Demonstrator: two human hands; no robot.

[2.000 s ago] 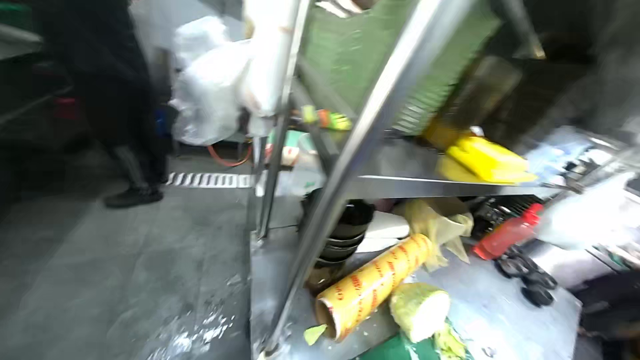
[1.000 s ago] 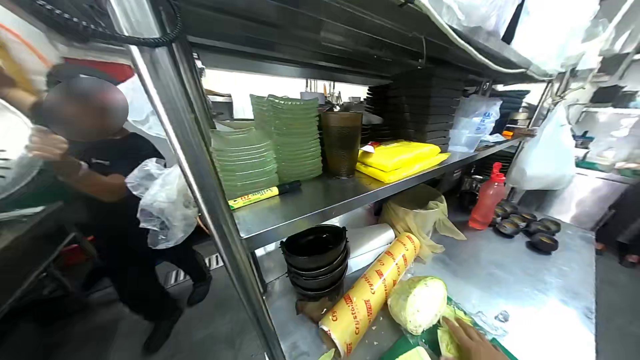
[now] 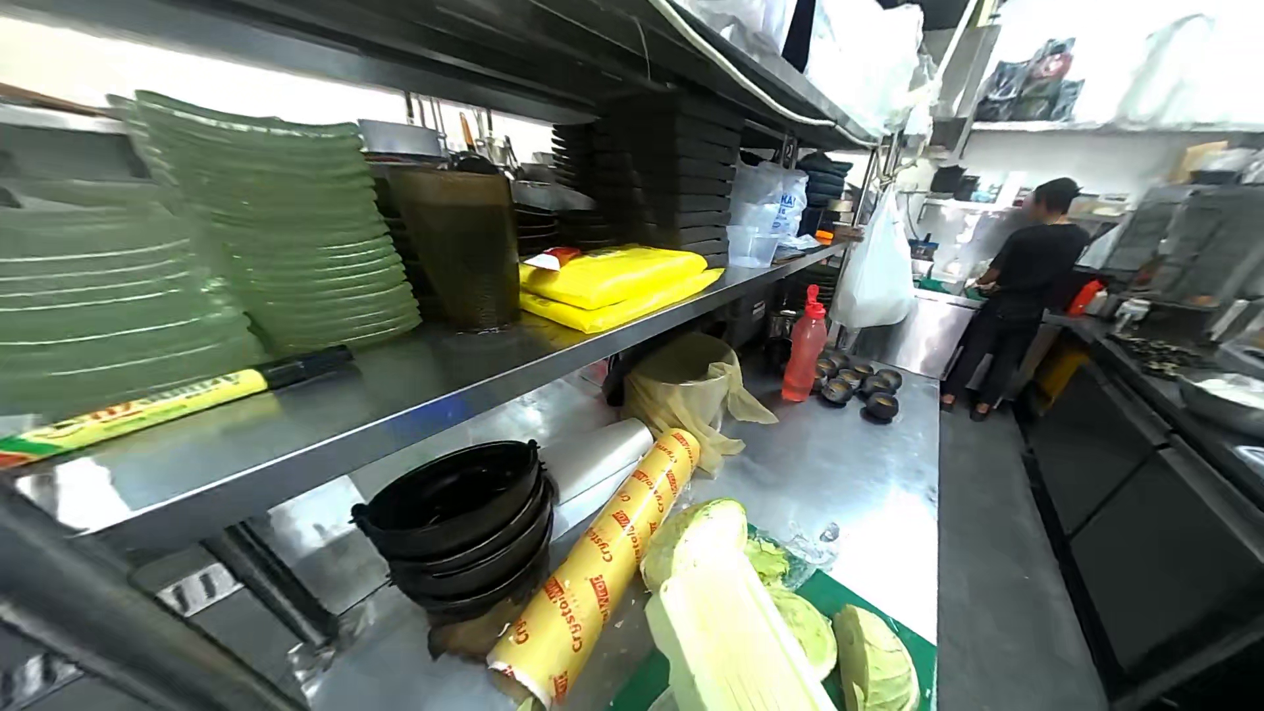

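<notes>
Neither of my hands shows in the present view. Pieces of cut cabbage point(image 3: 877, 660) lie on a green cutting board point(image 3: 913, 647) at the lower middle. A larger pale cabbage piece point(image 3: 731, 622) stands in front of a rounder one point(image 3: 703, 528), its lower end cut off by the frame. Left of them lies a yellow roll of cling film point(image 3: 602, 568), slanting away on the steel table point(image 3: 780, 464). A stack of black bowls point(image 3: 464, 523) sits left of the roll. Behind it is a container lined with yellowish cloth point(image 3: 686, 395).
A steel shelf point(image 3: 415, 395) above the table holds green plates point(image 3: 286, 227), a brown pitcher point(image 3: 459, 247) and yellow packets point(image 3: 612, 281). A red squeeze bottle point(image 3: 806, 351) and small black bowls point(image 3: 879, 395) stand farther back. At the far right a person point(image 3: 1037, 267) works beside a counter.
The hand at the cabbage one second ago is out of view. A large pale cabbage piece now stands in the foreground. The view has swung right, bringing in the far aisle.
</notes>
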